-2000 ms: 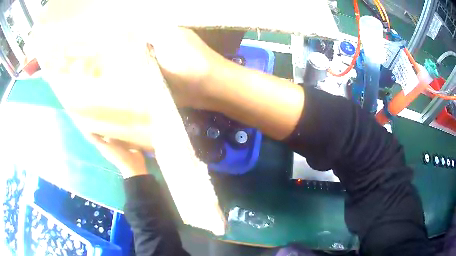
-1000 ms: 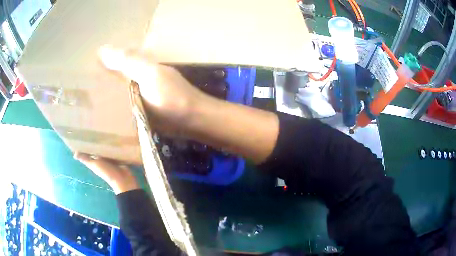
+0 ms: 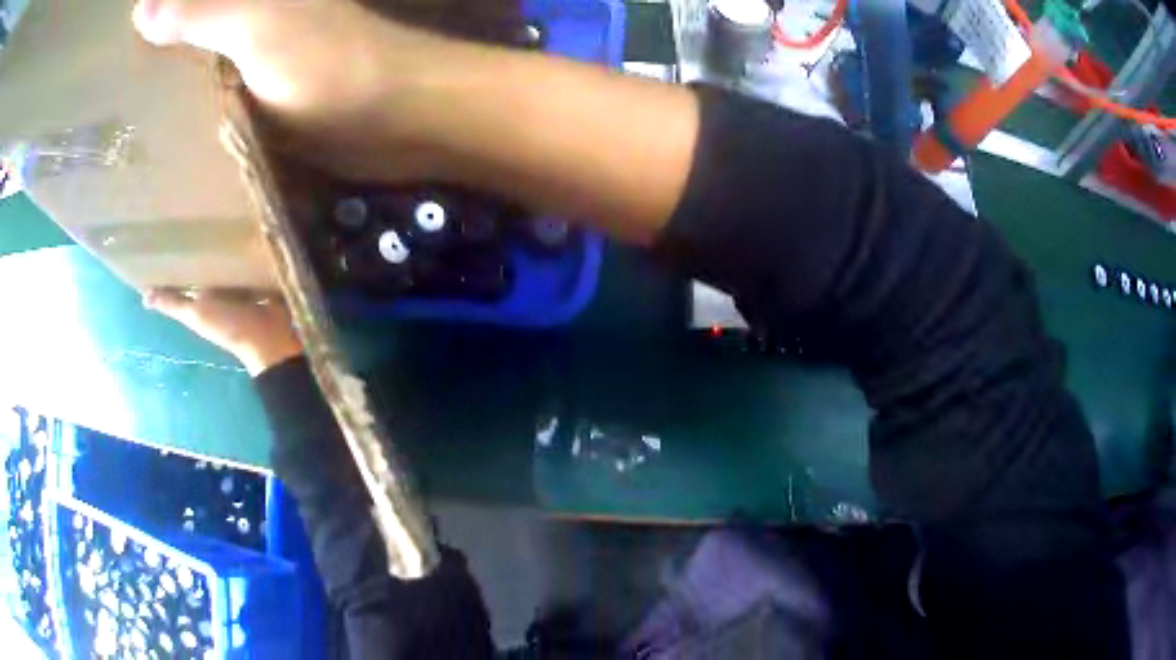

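Observation:
A large brown cardboard carton (image 3: 155, 194) is tilted at the upper left, cut off by the picture's edge, with one flap hanging toward me. My right hand (image 3: 277, 58) holds its upper side near the flap's fold. My left hand (image 3: 239, 322) supports it from below; its fingers are partly hidden. Beside the carton, partly under my right forearm, lies the blue parts tray (image 3: 548, 286). It holds several black discs, two with bright centres (image 3: 430, 217). The carton's inside is hidden.
The white machine (image 3: 713, 307) stands right of the tray, with a blue tube (image 3: 880, 65) and orange cylinder (image 3: 987, 110). Small discs (image 3: 1126, 282) line up at far right. Plastic scrap (image 3: 617, 446) lies in front. Blue crates (image 3: 245, 587) of parts stand at lower left.
The view has tipped downward, so the bench sits higher in the picture. The carton and both hands show farther left and up. The flap has swung, uncovering more of the tray. Both hands keep their hold.

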